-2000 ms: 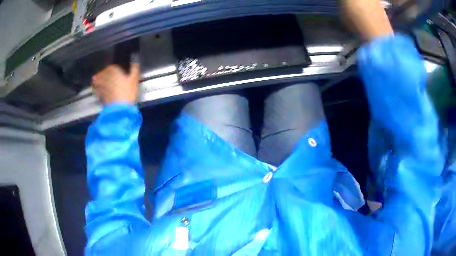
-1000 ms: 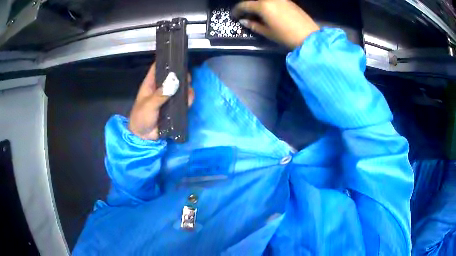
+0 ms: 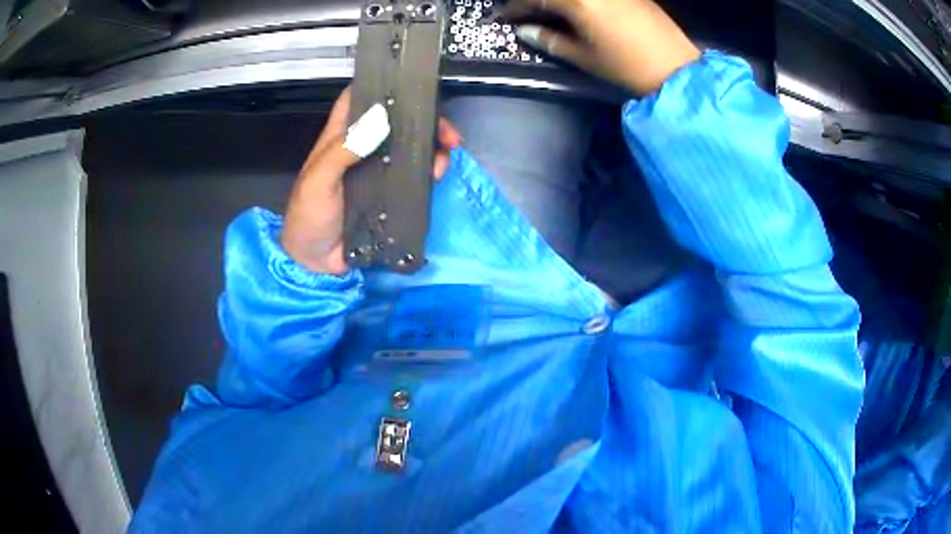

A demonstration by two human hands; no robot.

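Observation:
My left hand [image 3: 323, 193] is shut on a long grey carrier fixture [image 3: 410, 156], held lengthwise over my lap, with its far end beside the parts tray. The thumb, wrapped in white, lies on the fixture's face. The fixture has a row of small holes down its face and larger bright-rimmed holes at its ends. Many small round bright parts [image 3: 480, 37] lie in the left part of the black parts tray [image 3: 626, 63]. My right hand [image 3: 610, 42] is over the tray beside these parts, fingers bent and white-wrapped at a tip. I cannot tell whether it holds a part.
A silver rail [image 3: 261, 65] runs across behind the fixture and continues at the right [image 3: 808, 117]. A pale frame post [image 3: 57, 271] stands at the left. Another person's blue sleeve [image 3: 902, 417] shows at the lower right.
Two seconds ago both hands were apart at the line. My left hand then took hold of the fixture, and has since raised it and turned its face more upward. My right hand came to the tray.

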